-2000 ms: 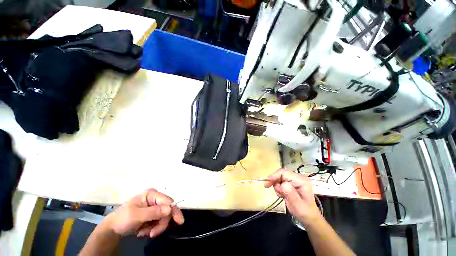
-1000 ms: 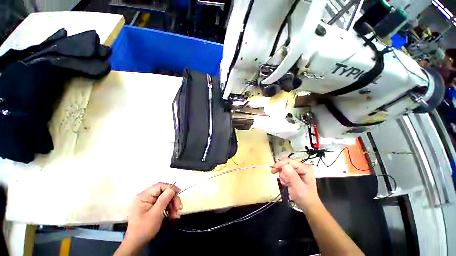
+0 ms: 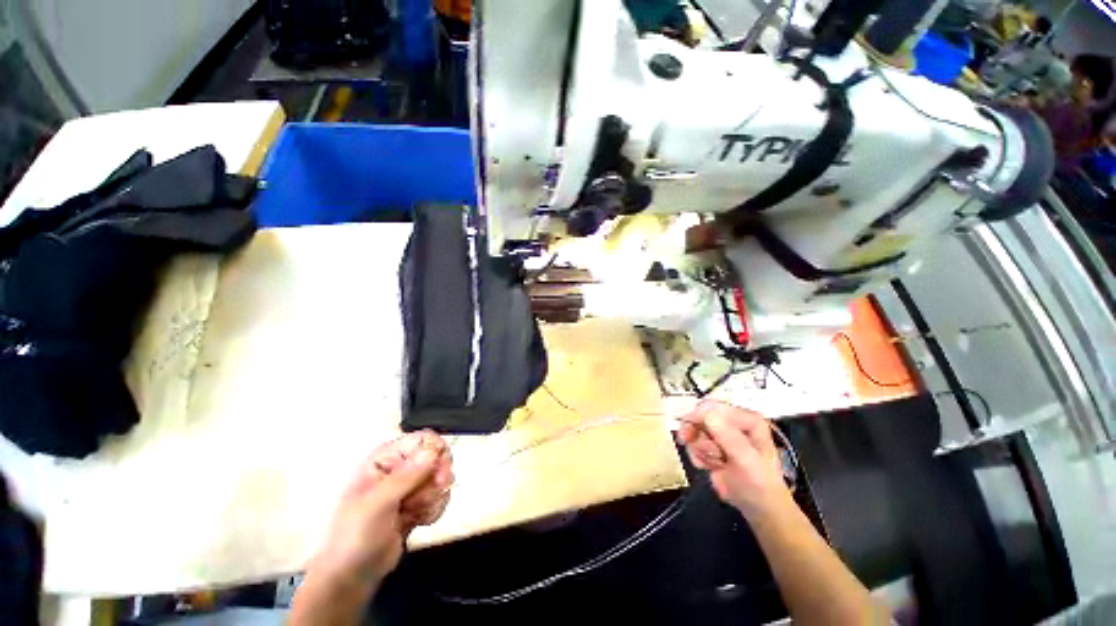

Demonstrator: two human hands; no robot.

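Note:
My left hand [image 3: 410,479] is closed with its fingertips pinched at the table's front edge, below the black bag. My right hand [image 3: 729,450] pinches a thin pale cord [image 3: 600,422] that runs left across the table towards my left hand; its left end is too faint to follow. A loop of the cord hangs below, over the dark area at the table's front. The black bag [image 3: 443,324], with a pale zipper line, lies by the needle area of the white sewing machine [image 3: 734,135], left of its arm.
Black bags [image 3: 86,306] are heaped on the left of the pale wooden table [image 3: 282,404]. A blue bin [image 3: 367,171] stands behind the table. Red-handled snips [image 3: 738,316] and dark threads lie right of the needle. A person [image 3: 1077,104] shows at the far right.
The camera view has turned, so the machine and bag appear further left. My left hand has come up closer to the bag. Both hands stay apart, with the cord between them.

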